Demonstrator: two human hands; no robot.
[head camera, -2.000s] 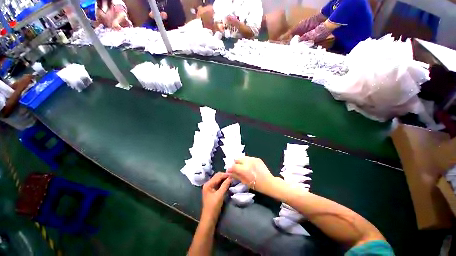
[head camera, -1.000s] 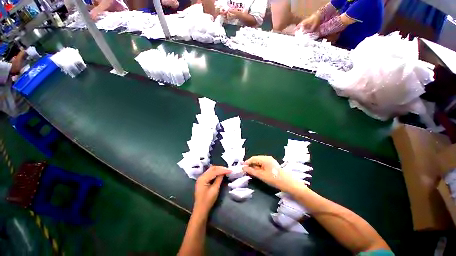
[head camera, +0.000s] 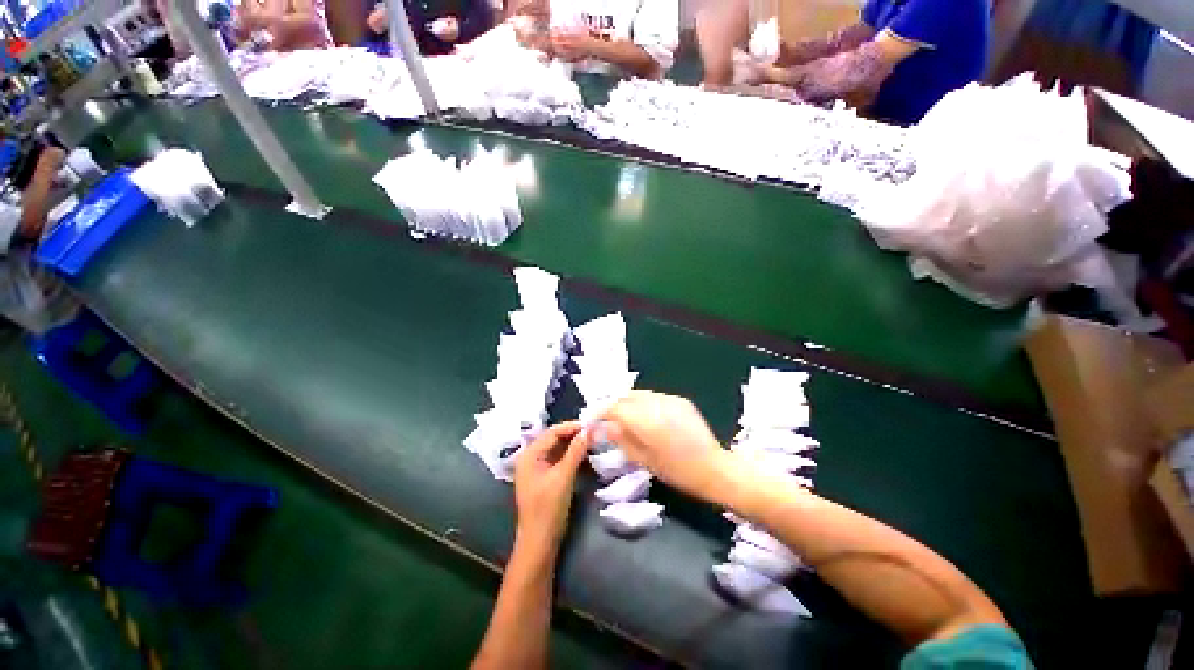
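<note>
Three columns of overlapping white packets lie on the dark green surface: a left column (head camera: 530, 360), a middle column (head camera: 605, 351) and a right column (head camera: 775, 406). My left hand (head camera: 547, 469) and my right hand (head camera: 661, 439) meet over the middle column, fingertips together on a white packet there. My fingers hide most of that packet. Lower packets of the middle column (head camera: 631, 516) show below my right hand. My right forearm crosses over the right column and hides part of it.
A brown carton (head camera: 1100, 452) stands at the right. A whitish plastic bag (head camera: 1002, 196) and a long packet pile (head camera: 759, 138) lie across the line, before other workers. A packet bundle (head camera: 452, 196), metal post (head camera: 249, 118) and blue bin (head camera: 98, 220) are at the left.
My hands parted slightly over the middle column, then came together again a little higher up. The packet bundle on the far strip has shifted right.
</note>
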